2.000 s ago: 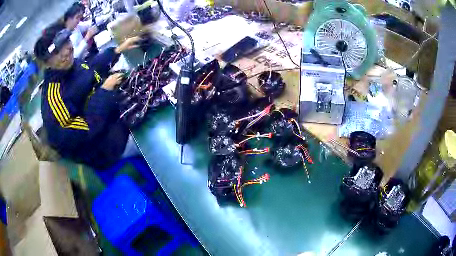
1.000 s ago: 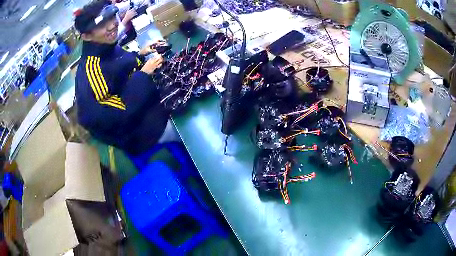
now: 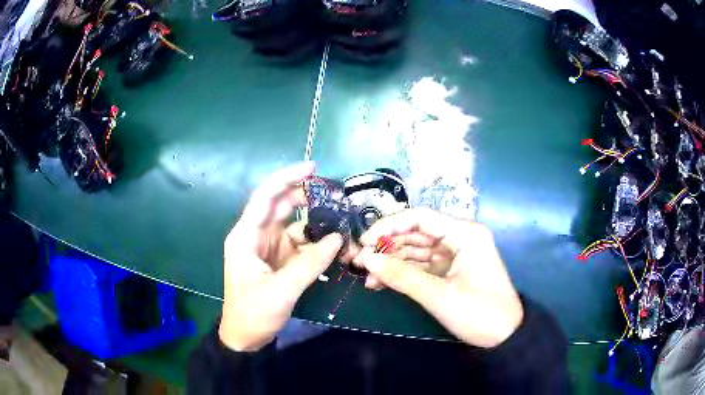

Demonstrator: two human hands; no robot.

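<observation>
My left hand (image 3: 270, 258) holds a dark circuit board (image 3: 326, 202) upright by its edges, thumb at its lower side. My right hand (image 3: 448, 270) pinches red-tipped wire leads (image 3: 384, 244) close to the board's right side. A round black housing (image 3: 376, 187) with a pale, silvery inside is just behind the board, partly hidden by it and by my fingers. Thin leads with small white tips hang below the hands. Whether the leads are joined to the board cannot be told.
Wired black units are massed at left (image 3: 77, 146) and right (image 3: 624, 204) on the green table (image 3: 232, 146). Dark stacked units (image 3: 317, 23) stand at the back. A white patch and pale seam mark the table. A blue stool (image 3: 116, 297) is below its left edge.
The view has swung from the seated worker, fan and blue stools down to the table in front of me. Both my hands, the board and the housing are now in view.
</observation>
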